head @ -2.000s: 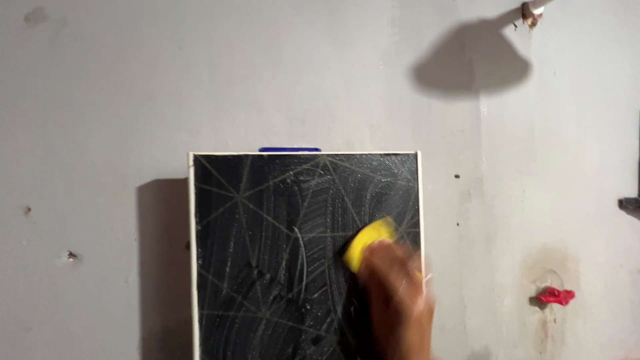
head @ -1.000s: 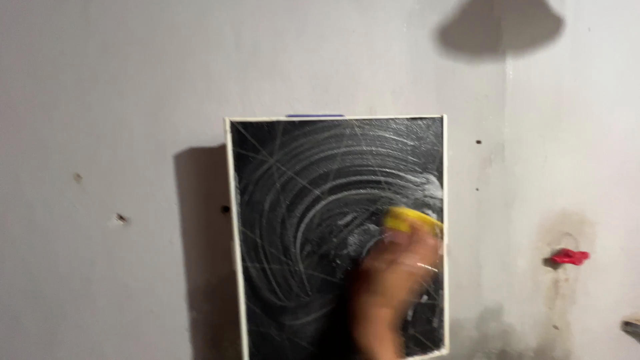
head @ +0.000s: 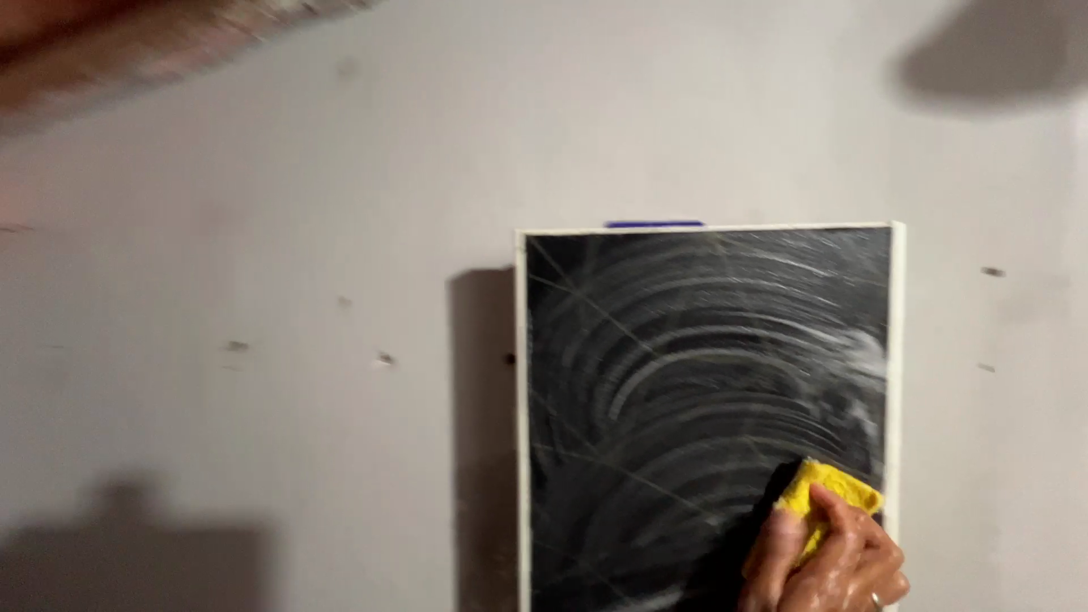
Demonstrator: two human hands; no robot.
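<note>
A black board (head: 646,399) with a thin white frame stands upright against the wall, its surface streaked with curved whitish smears over faint straight lines. My right hand (head: 829,561), with a ring on one finger, grips a yellow sponge or cloth (head: 837,489) and presses it to the board near the right edge, low in the view. My left hand cannot be seen. A blurred brownish shape (head: 136,51) crosses the top left corner; what it is, I cannot tell.
Behind the board is a pale wall (head: 255,195) with small holes and marks. A blue strip (head: 654,224) shows along the board's top edge. Dark shadows fall on the wall at the lower left, the upper right and beside the board's left side.
Arc-shaped whitish smears now cover the board, where two seconds ago mostly upright streaks and straight lines showed. My right hand is lower on the board than a second ago. A blurred shape has appeared at top left.
</note>
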